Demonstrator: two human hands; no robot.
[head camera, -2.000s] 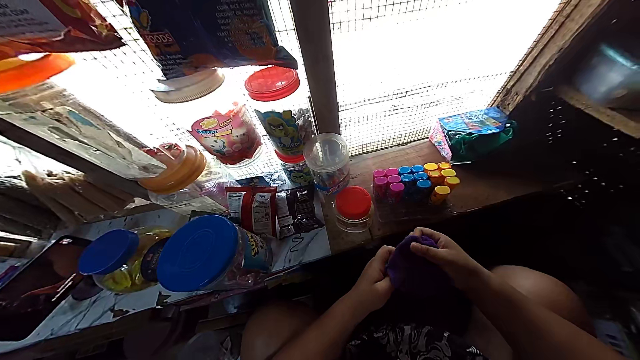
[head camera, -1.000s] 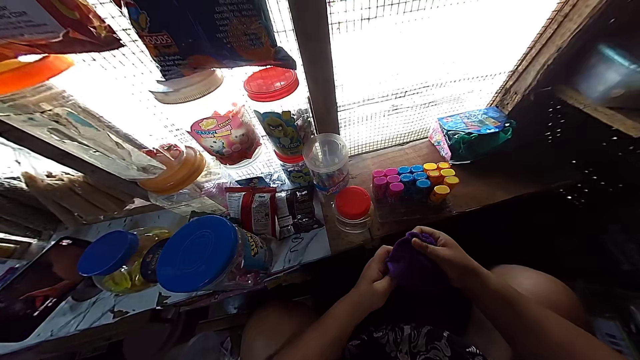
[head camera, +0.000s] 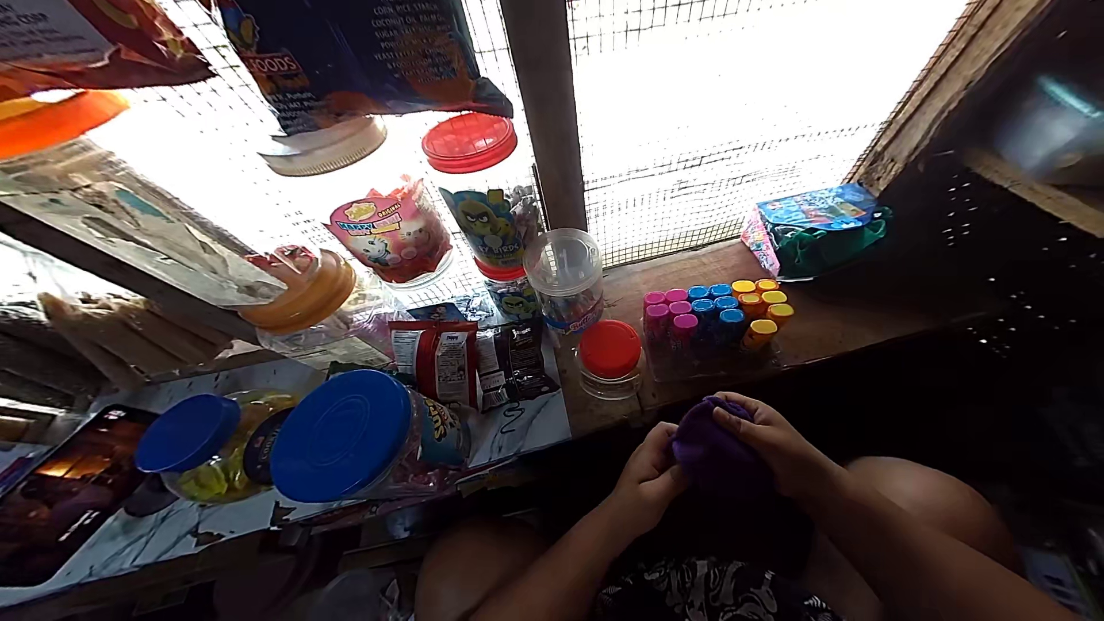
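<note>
A piece of purple fabric (head camera: 720, 448) is held above my lap, between my two hands. My left hand (head camera: 649, 473) grips its left edge, thumb on top. My right hand (head camera: 772, 440) pinches its upper right edge between thumb and fingers. The lower part of the fabric fades into shadow. Just beyond my hands, on the wooden ledge, stand a small clear jar with a red lid (head camera: 610, 349) and a clear tray of small tubes with pink, blue (head camera: 730, 322) and yellow caps.
A marbled counter at the left holds jars with blue lids (head camera: 342, 435), red and black snack packets (head camera: 434, 362) and a tablet-like screen (head camera: 69, 492). More lidded jars stand by the wire mesh window. A colourful package with green cloth (head camera: 815, 228) sits at the ledge's far right.
</note>
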